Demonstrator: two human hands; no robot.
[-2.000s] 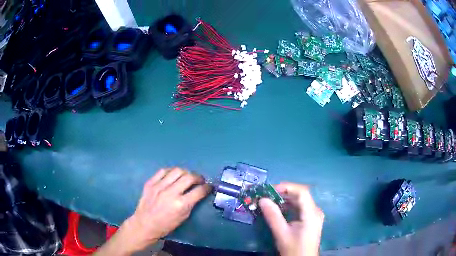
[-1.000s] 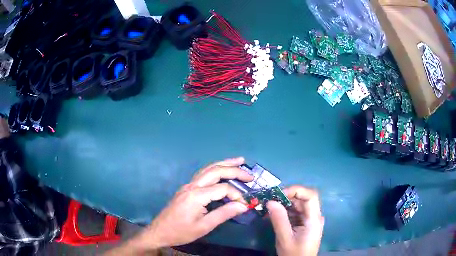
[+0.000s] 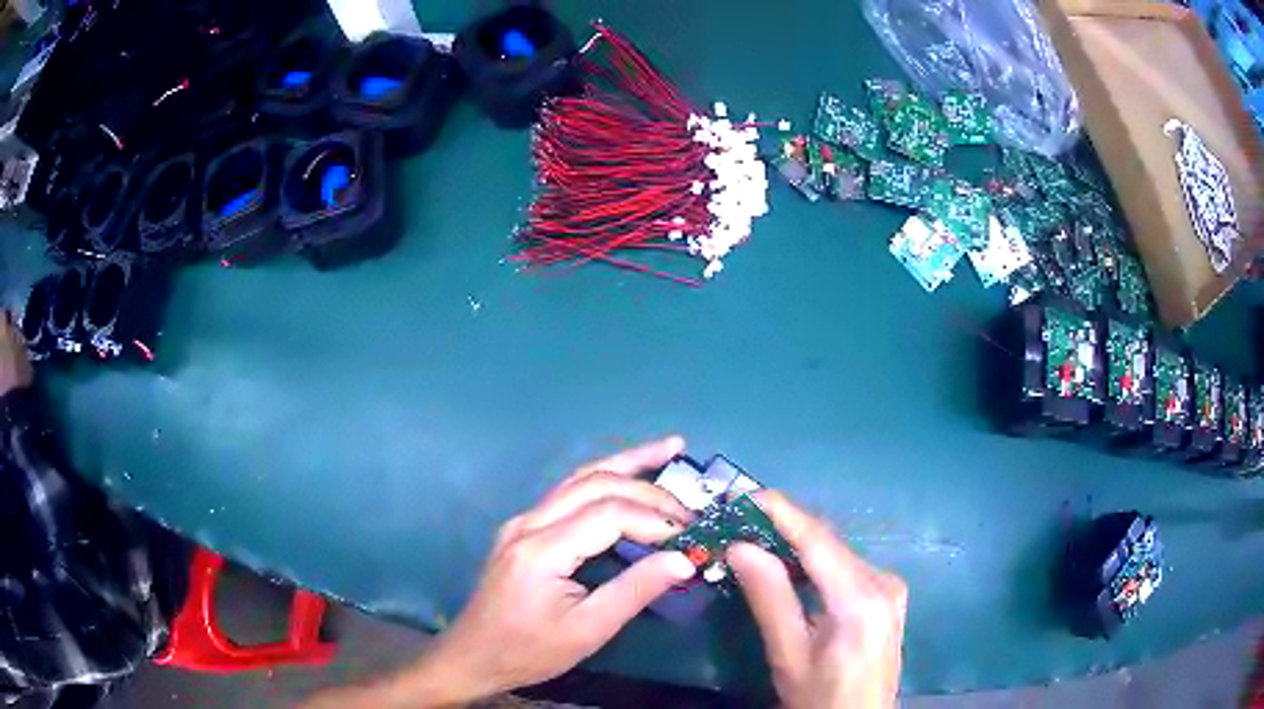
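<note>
My left hand [image 3: 562,568] and my right hand [image 3: 829,596] meet over a black housing with a grey-silver face [image 3: 696,482] near the bench's front edge. Both hands grip a green circuit board [image 3: 732,531] with red and white parts, held tilted over the housing. My left fingers also lie around the housing's left side. My right thumb is at the board's lower edge, with the index finger along its right side. The hands hide much of the housing.
Red leads with white plugs [image 3: 624,166] lie at top centre. Loose boards [image 3: 957,180], a plastic bag [image 3: 991,69] and a cardboard box [image 3: 1144,180] are upper right. Boarded units [image 3: 1074,367] stand at right, one unit [image 3: 1116,575] below. Black housings [image 3: 333,194] crowd the left, above a red stool [image 3: 229,637].
My left hand has come in from the left onto the housing and board. Most recently, my right index finger has shifted up along the board. The view has shifted slightly.
</note>
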